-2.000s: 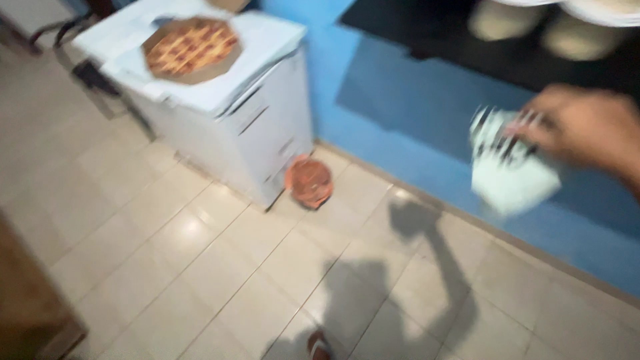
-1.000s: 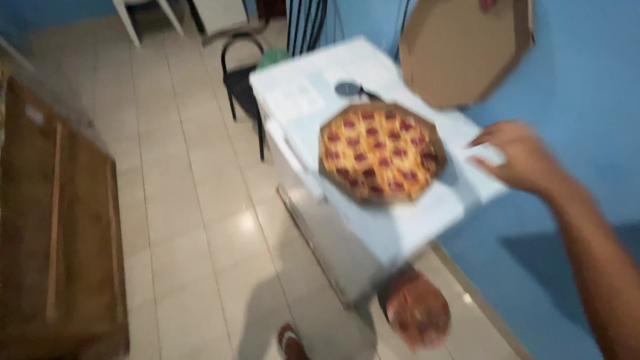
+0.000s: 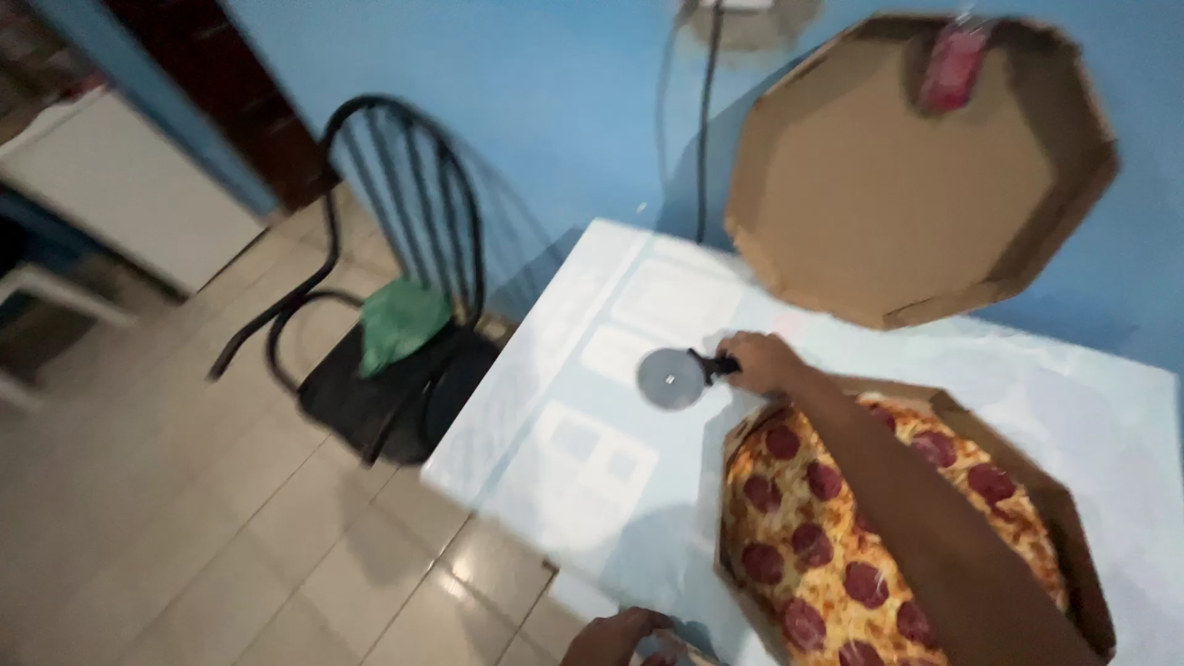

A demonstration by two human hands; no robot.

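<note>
My right hand (image 3: 760, 363) grips the black handle of a pizza cutter (image 3: 672, 378), whose round metal blade points left over the white tabletop (image 3: 518, 462). My right forearm crosses above a pepperoni pizza (image 3: 786, 555) in the base of an octagonal cardboard box (image 3: 1078, 532). At the bottom edge, my left hand (image 3: 618, 638) is partly cut off by the frame; something pale is at its fingers, too blurred to name. The box lid (image 3: 902, 185) stands against the blue wall behind the pizza, with a small red packet (image 3: 955, 67) at its top.
Left of the table stands a black metal chair (image 3: 398, 398) with a green plastic bag (image 3: 403, 324) on its seat. A cable (image 3: 710, 129) hangs down the blue wall. Farther left is a white piece of furniture (image 3: 139, 185) on the tiled floor (image 3: 277, 555).
My right hand, holding a pale cloth two seconds ago and with no cloth visible one second ago, now grips the pizza cutter. My left hand has come into view. The view has moved closer to the table.
</note>
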